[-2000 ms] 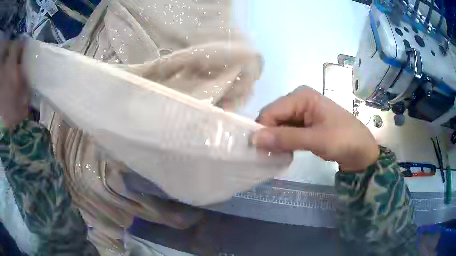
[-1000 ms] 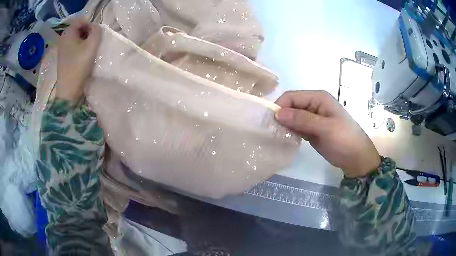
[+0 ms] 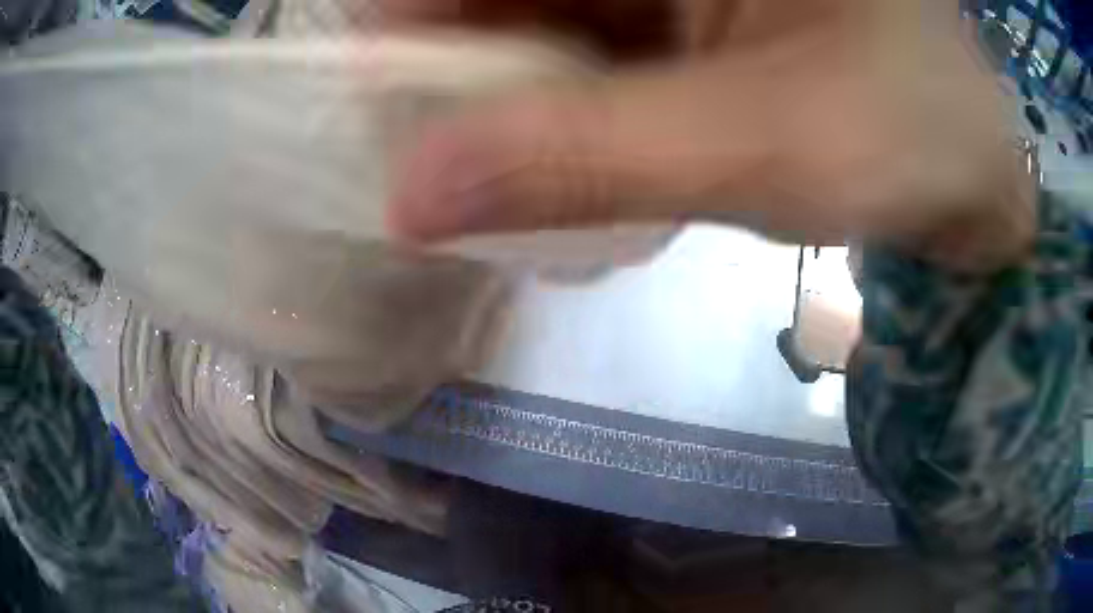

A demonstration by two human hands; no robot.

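Observation:
My right hand (image 3: pixel 707 132) is large, close to the camera and blurred. It pinches the edge of the sheer beige fabric (image 3: pixel 180 156) between thumb and fingers. The fabric's pale bound edge runs left from the hand across the top of the view. My left hand is out of the picture; only its camouflage sleeve shows at the left edge. More of the glittery fabric hangs in folds over the table's front edge at the left.
The grey table edge with a ruler scale (image 3: pixel 647 455) curves across the lower middle. The metal bed plate (image 3: pixel 827 317) is partly covered by my right sleeve. Part of the sewing machine (image 3: pixel 1061 138) shows at the upper right.
My right hand has come up much closer to the camera with the fabric edge, moving up and left in view. My left hand has gone out of the picture. The snips are no longer visible.

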